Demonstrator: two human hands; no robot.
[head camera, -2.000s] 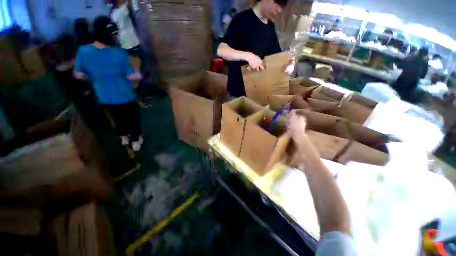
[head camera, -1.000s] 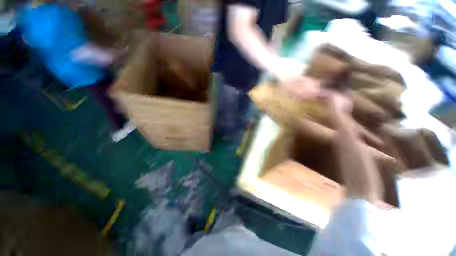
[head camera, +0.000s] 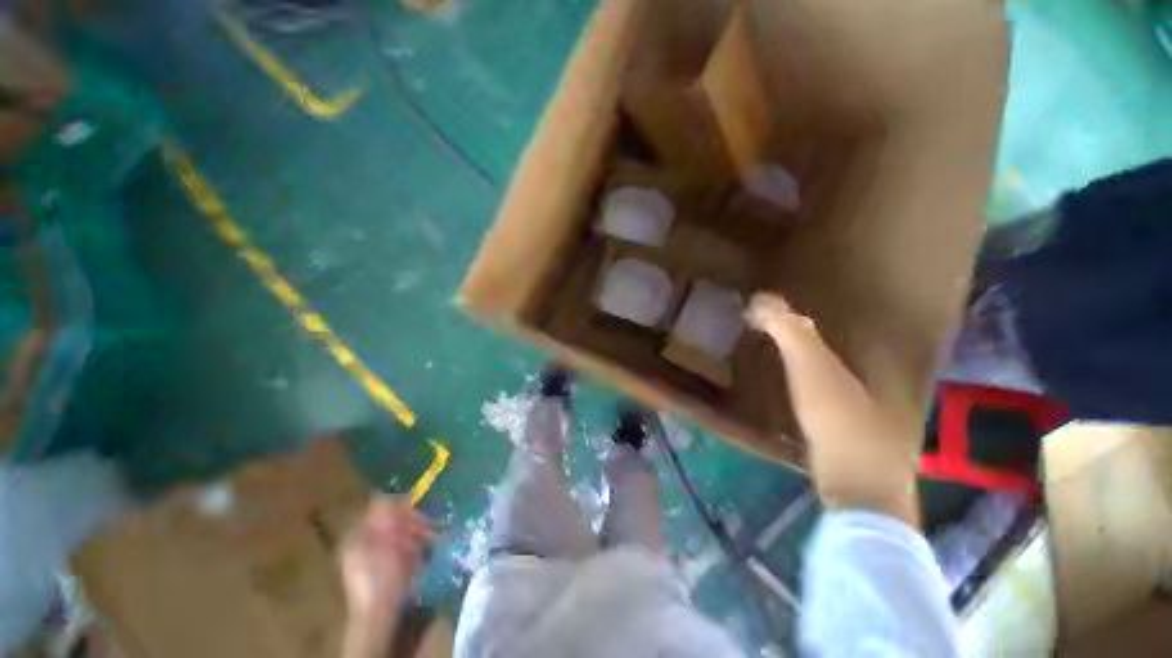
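Observation:
A master carton (head camera: 887, 193) stands open on the floor in front of me. Deep inside it are several inner boxes (head camera: 701, 364), with pale grey moulded items (head camera: 636, 293) showing in them. My right hand (head camera: 781, 319) reaches into the carton, its fingers at the right edge of the nearest inner box; whether they grip it is unclear. An upright brown cardboard panel (head camera: 735, 97) shows inside the carton's far part. My left hand (head camera: 383, 546) is blurred at the lower left, over or beside a brown cardboard piece (head camera: 231, 540); its fingers are not clear.
A red plastic stool (head camera: 990, 437) stands right of the carton, near a person in dark clothing (head camera: 1105, 296). Part of a brown box (head camera: 1112, 514) is at the right edge. My legs and feet are just below the carton. A dark cable and yellow lines cross the green floor.
The view has swung from the packing table down to the carton on the floor. My right hand has left the box on the table and is inside this carton. My left hand has come into view.

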